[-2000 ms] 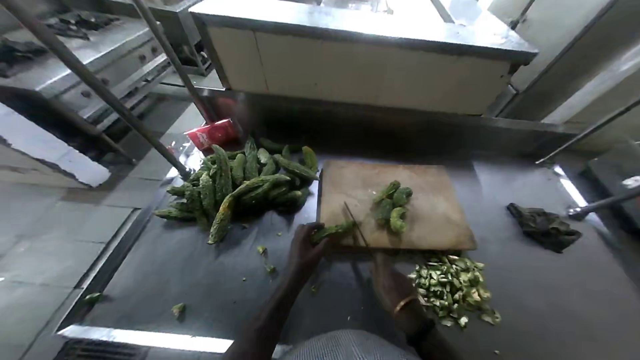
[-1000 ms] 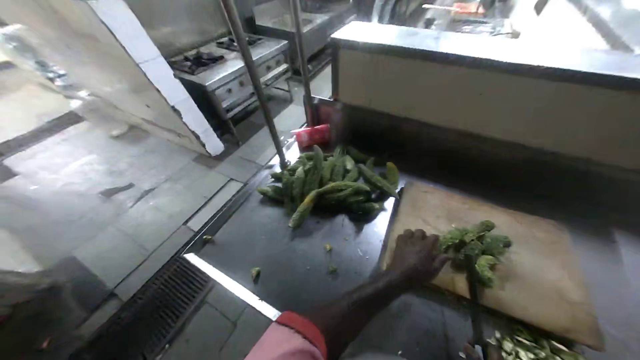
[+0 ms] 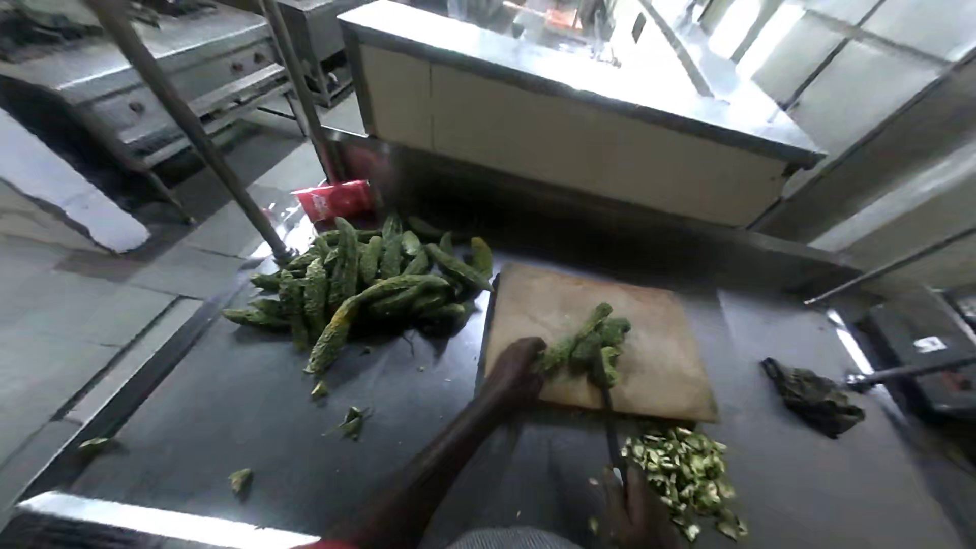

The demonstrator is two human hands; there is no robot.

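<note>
My left hand lies at the left front of a worn cutting board, its fingers against a bitter gourd; whether it grips the gourd is unclear. More gourd pieces lie touching it on the board. In my right hand, below the board's front edge, is a knife, its blade pointing up toward the gourds. Chopped gourd pieces form a pile beside that hand. A heap of whole bitter gourds rests on the metal table left of the board.
A red packet lies behind the heap, near metal posts. A crumpled dark cloth or bag sits on the table at the right. Small gourd scraps are scattered at the left front. A low counter stands beyond.
The view has swung left and back. Two seconds ago my left hand held a gourd at the board's left front corner with the knife across it; now the knife points up toward the gourds on the board.
</note>
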